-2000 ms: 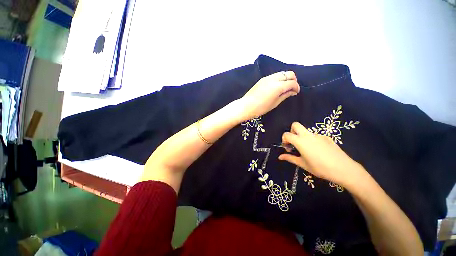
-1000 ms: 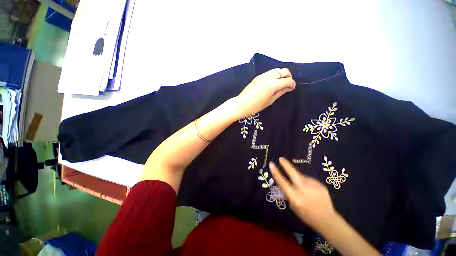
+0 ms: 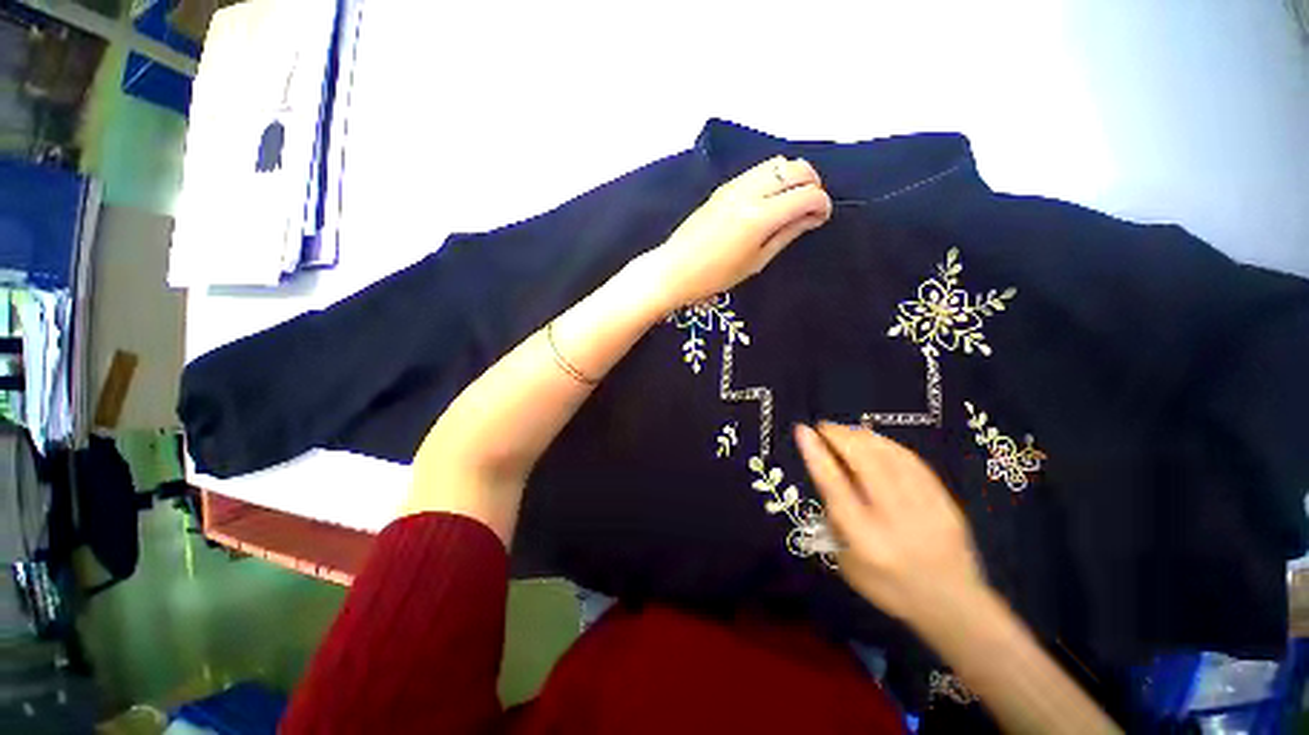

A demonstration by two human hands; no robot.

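Note:
A black embroidered blouse (image 3: 617,460) lies spread on the white table, one sleeve stretched to the left. My left hand (image 3: 754,218) is closed on the base of the stand collar (image 3: 897,168), at the top of the front placket; its fingertips hide what they pinch. My right hand (image 3: 893,524) lies over the lower front of the blouse, slightly blurred, fingers pointing up and left. A small pale, shiny spot shows beside its fingers; I cannot tell whether it is a tool. Pale embroidery (image 3: 940,313) and stepped trim (image 3: 902,419) run down both sides of the chest.
White papers or folders (image 3: 259,144) lie on the table (image 3: 574,86) at the upper left. A reddish-brown compartment (image 3: 287,536) is below the table's left edge. A black bag-like object (image 3: 108,503) is at the far left. Blue and clear wrapping (image 3: 1227,686) is at the lower right.
My right hand has moved down from the upper placket to the lower front, uncovering the right-side trim. My left hand stays at the collar. The collar now sits higher in view.

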